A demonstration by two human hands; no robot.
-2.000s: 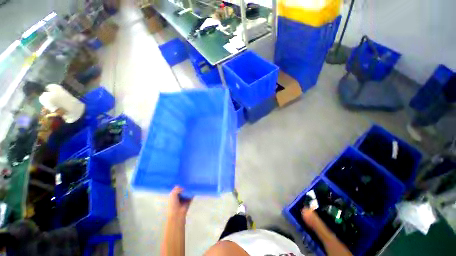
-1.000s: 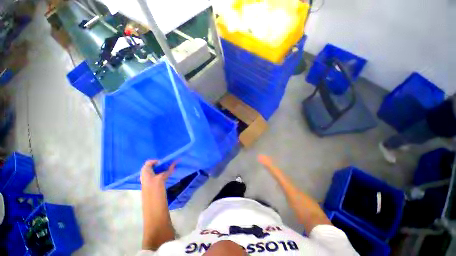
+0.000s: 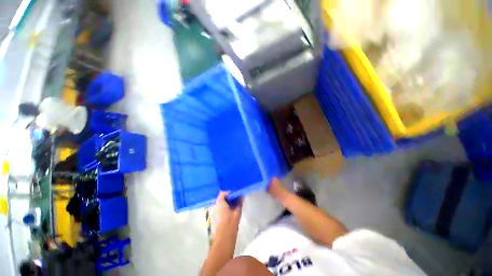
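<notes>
A large, empty blue plastic crate [image 3: 213, 145] is tilted in front of me, its open side towards me. My left hand [image 3: 229, 204] grips its near rim. My right hand [image 3: 276, 188] is at the crate's near right corner and touches it; its fingers are partly hidden, and the picture is blurred.
A yellow crate [image 3: 380, 81] with pale bags tops a stack of blue crates [image 3: 348, 102] at right. An open cardboard box [image 3: 321, 132] stands beside it. A green-topped bench [image 3: 194, 51] is ahead. Filled blue crates [image 3: 132, 151] and a person [image 3: 60, 114] are at left.
My right hand has come to the crate, where it was free before. The view has moved closer to the yellow crate, and the blue crates at lower right have left the picture.
</notes>
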